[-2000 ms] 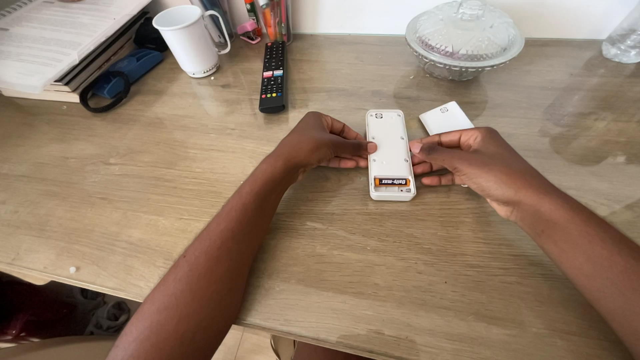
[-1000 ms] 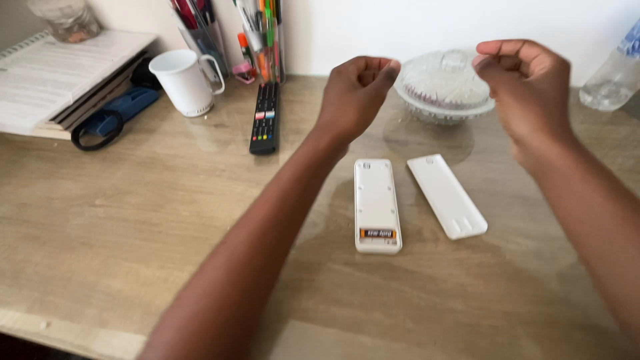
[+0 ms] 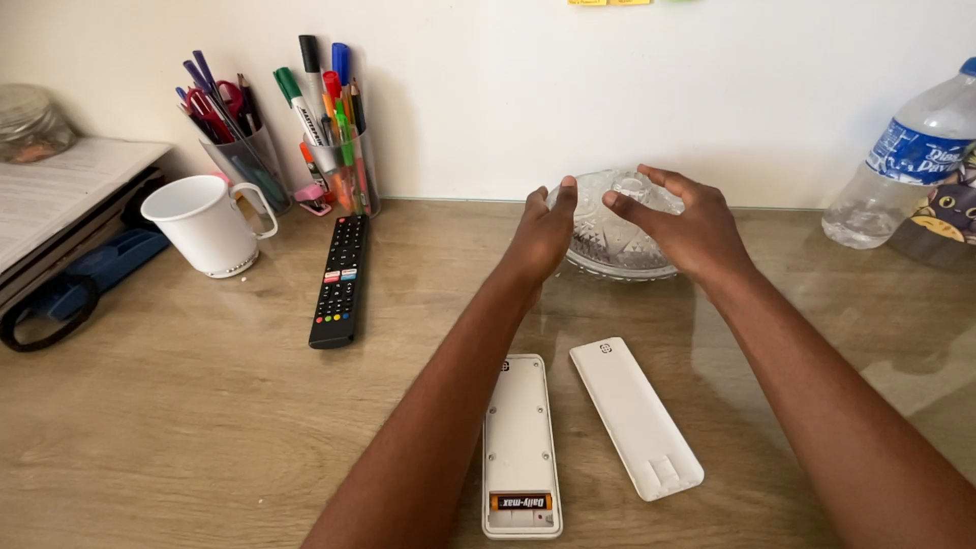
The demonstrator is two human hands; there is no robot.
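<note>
At the back of the table, my right hand [image 3: 686,221] has its fingers around the knob of the clear glass lid [image 3: 629,221] on a lidded glass bowl [image 3: 621,268]. My left hand [image 3: 545,240] is at the bowl's left side, thumb and fingers apart; whether it touches the glass is hard to tell. Nearer me lies a white remote control [image 3: 521,427], back up, one battery [image 3: 521,502] in its compartment with bare space below it. Right of it rests its long white back cover [image 3: 637,419]. My left forearm hides part of the remote's left edge.
A black remote control [image 3: 340,282] lies left of my arms. Behind it stand two clear cups of pens [image 3: 347,168] and pencils [image 3: 255,160], beside a white mug [image 3: 204,225]. Papers [image 3: 76,191] are stacked far left. A plastic water bottle [image 3: 900,168] stands at the right back.
Both hands have left the white remote and reached away to the glass bowl. Between one second ago and now, my right hand came down onto the lid. The view has shifted.
</note>
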